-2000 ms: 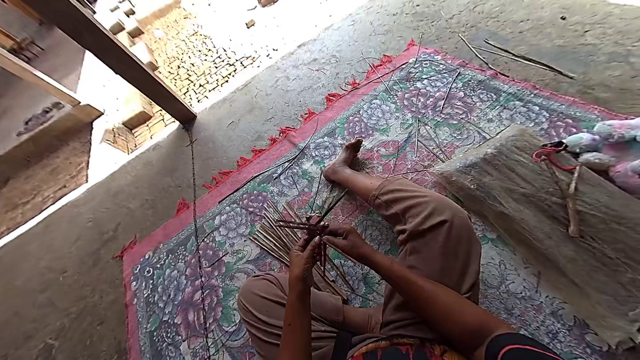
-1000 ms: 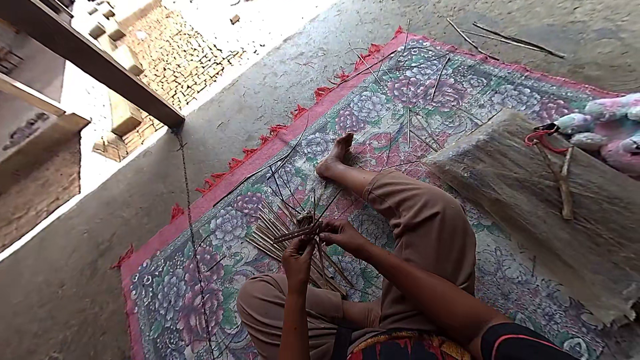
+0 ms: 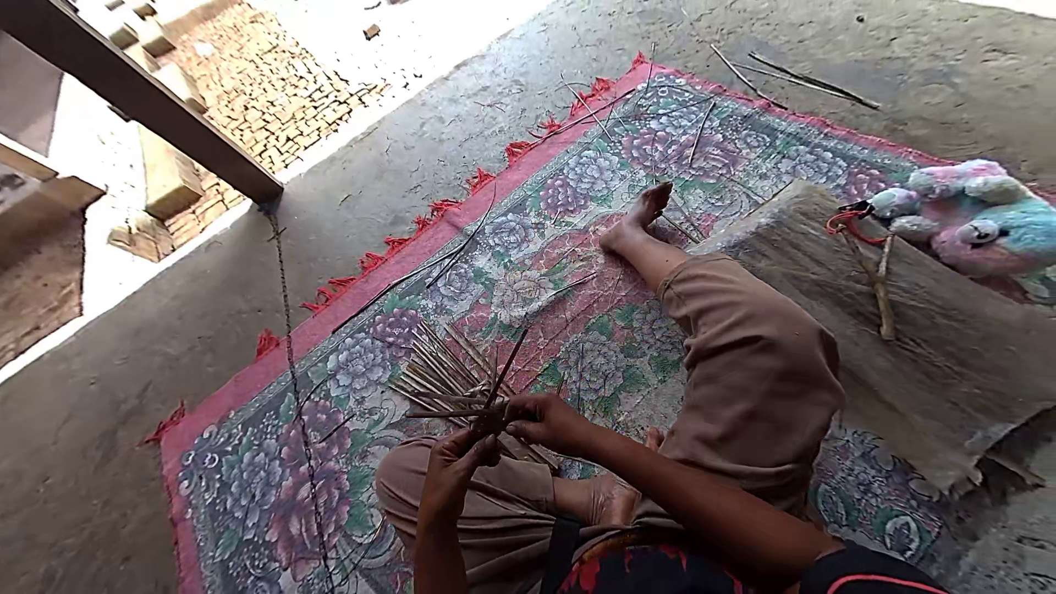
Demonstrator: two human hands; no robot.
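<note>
My left hand (image 3: 462, 462) grips several crossed brown sticks (image 3: 450, 412) above my bent leg. My right hand (image 3: 544, 421) is close against it, its fingers at the right side of the same crossing; whether it pinches a stick is hard to make out. One dark stick (image 3: 508, 363) slants up from between the hands. Beneath and behind them a bundle of thin sticks (image 3: 437, 367) fans out on the floral rug (image 3: 516, 289), partly hidden by the hands.
A stiff brown sheet (image 3: 932, 346) lies at the right, with a forked stick (image 3: 881, 297) and a pastel plush toy (image 3: 982, 219) on it. Loose twigs (image 3: 813, 81) lie beyond the red-fringed rug. At the left, a twisted cord (image 3: 289, 346) runs down from a dark post (image 3: 157, 99).
The sticks at my hands have shifted their angles, with one dark stick now slanting up to the right. Both hands stay close together in front of my lap.
</note>
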